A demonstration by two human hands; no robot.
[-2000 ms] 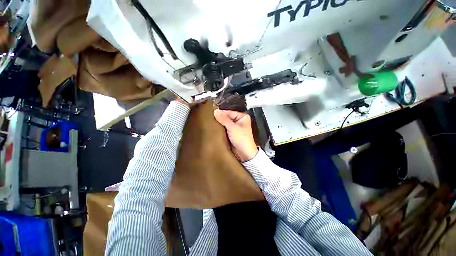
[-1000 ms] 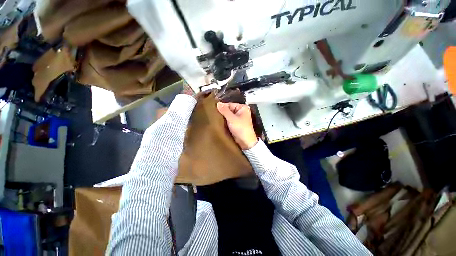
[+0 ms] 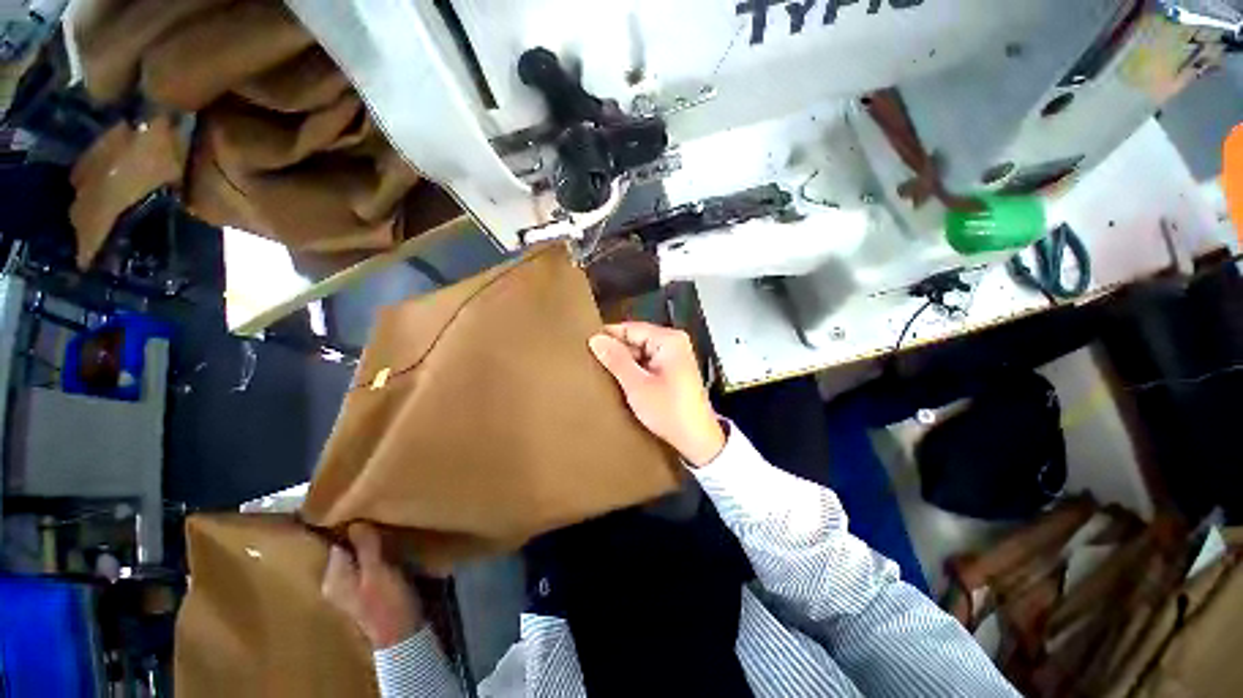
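A brown bag panel [image 3: 491, 423] hangs spread from the sewing machine's needle area, with a dark curved line and a small pale yellow tab [image 3: 380, 378] on it. My right hand [image 3: 661, 389] pinches the panel's right edge below the needle area. My left hand [image 3: 368, 584] grips its lower left corner, close to the stacked brown pieces. The panel's top corner meets the dark presser foot area [image 3: 584, 225], where the exact contact is too small to tell. The white machine head [image 3: 763, 82] stands above.
Brown pieces [image 3: 259, 614] lie at the lower left. A large brown pile [image 3: 293, 150] is beyond the machine. A green cylinder [image 3: 995, 222] and dark green loops [image 3: 1056, 262] are on the white table [image 3: 845, 334]. More brown pieces [image 3: 1091, 600] lie at lower right.
My left hand has moved from beside the needle area down to the panel's lower left corner. The panel is now spread to the left, showing its line and tab. My right hand is slightly lower.
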